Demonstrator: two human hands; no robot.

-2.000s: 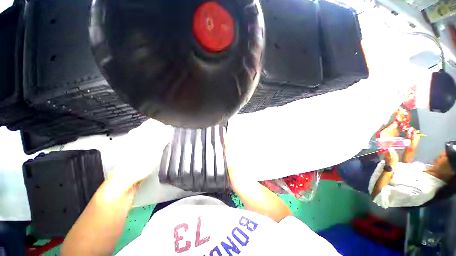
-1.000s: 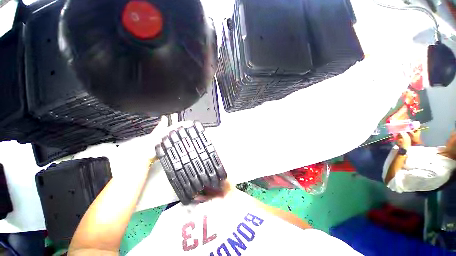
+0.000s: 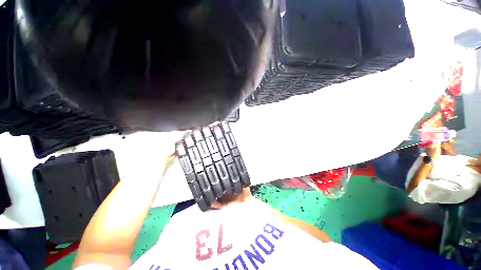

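A bundle of several black tablet cases stands in front of my chest, its ridged edges facing up. My left hand is at the bundle's far left side, mostly washed out by glare and partly hidden by the bundle and the lamp shade. My right hand holds the near end of the bundle, with fingers showing below its edge. A smaller stack of black cases stands at the left edge of the bench, faces to the left.
A big black lamp shade blocks the upper left. Tall stacks of black cases stand behind it on the white bench. A clear bag of red parts hangs at the front edge. A co-worker sits at right.
The bundle has turned from its flat sides' ridges to show its slotted edges, and the hands have shifted around it. The lamp shade looms larger as the view moved.
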